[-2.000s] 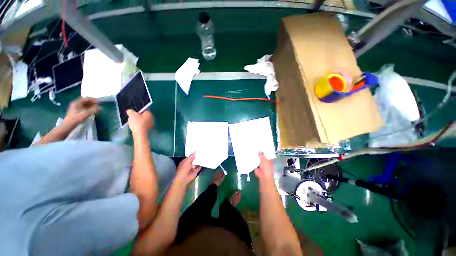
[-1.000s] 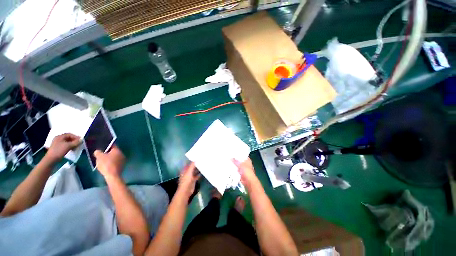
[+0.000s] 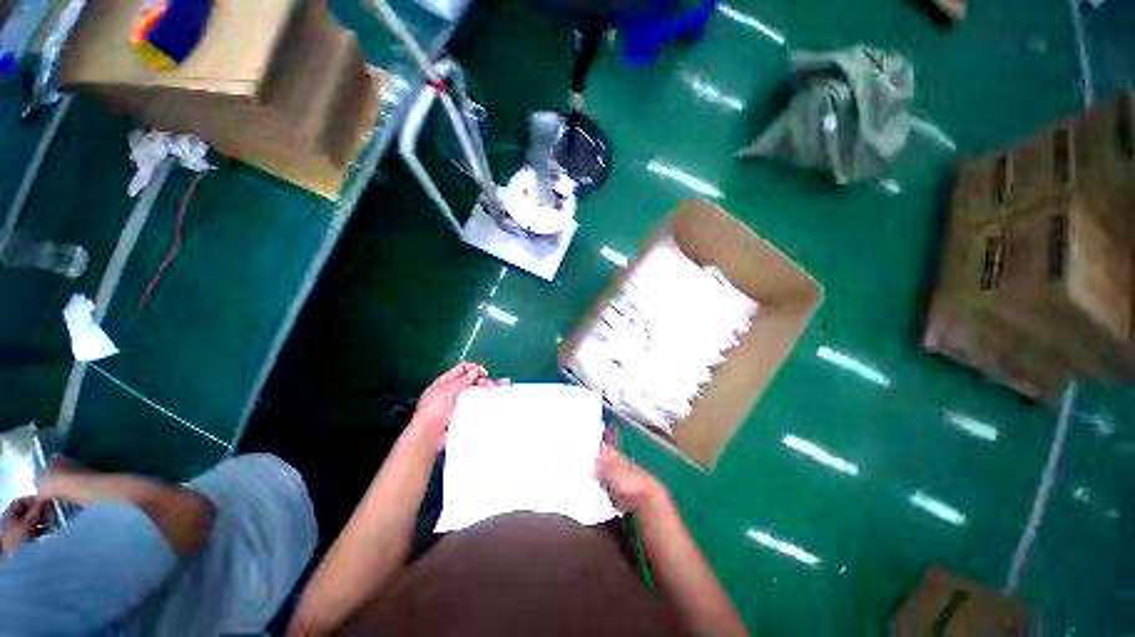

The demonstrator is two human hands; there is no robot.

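Observation:
My left hand (image 3: 451, 396) and my right hand (image 3: 629, 479) hold a flat white-wrapped piece (image 3: 525, 451) between them, low in front of my body. My left hand is at its upper left corner and my right hand at its right edge. Whether it is one piece or more, I cannot tell. An open brown carton (image 3: 766, 355) stands on the floor just beyond, to the right. Flat white pieces (image 3: 666, 334) stand on edge in rows in its left part; its right part shows bare cardboard.
The green bench (image 3: 268, 255) runs along the left, with a brown carton (image 3: 268, 106) and tape dispenser (image 3: 172, 31) on it. A co-worker's arm (image 3: 125, 504) is lower left. A stand (image 3: 529, 237), woven sack (image 3: 846, 112) and stacked cartons (image 3: 1033, 249) are on the floor.
The view has swung right from the bench to the floor, bringing the open carton and stacked cartons into view. My hands have moved away from the bench, still holding the white wrapped piece.

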